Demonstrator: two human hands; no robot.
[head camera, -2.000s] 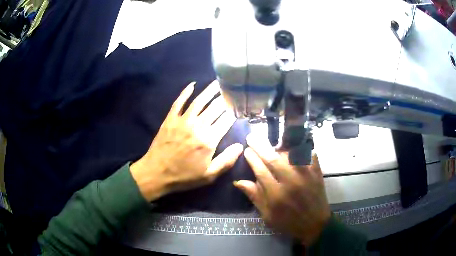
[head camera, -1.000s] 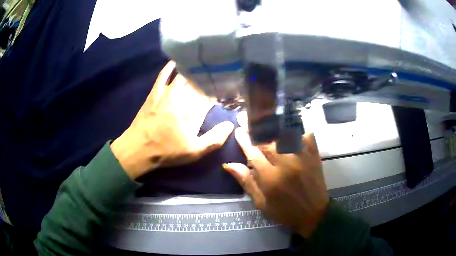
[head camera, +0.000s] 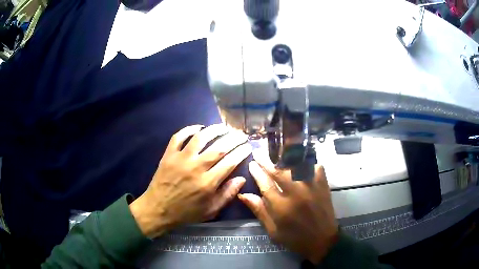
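The large navy garment panel (head camera: 105, 121) spreads over the left of the table and runs under both hands to the needle area. My left hand (head camera: 197, 176) lies on the cloth left of the presser foot, fingers bent and close together, fingertips in the lamp glare. My right hand (head camera: 294, 210) rests just right of it, thumb and fingertips on the cloth near the needle, partly hidden by the metal parts. The white machine head (head camera: 252, 68) reaches in from the right. The presser foot and needle (head camera: 254, 137) are blurred by glare. I cannot tell if a smaller piece lies under the fingers.
A narrow navy strip (head camera: 423, 178) lies on the table at the right, under the arm. A ruler tape (head camera: 226, 245) runs along the table's front edge. The bed slide plate (head camera: 367, 168) shows right of the needle. Cluttered items stand at the top left corner.
The camera view has shifted. My left hand's fingers were spread and are now bent and closer together, with the thumb drawn back from the needle. My right hand stays near the needle.
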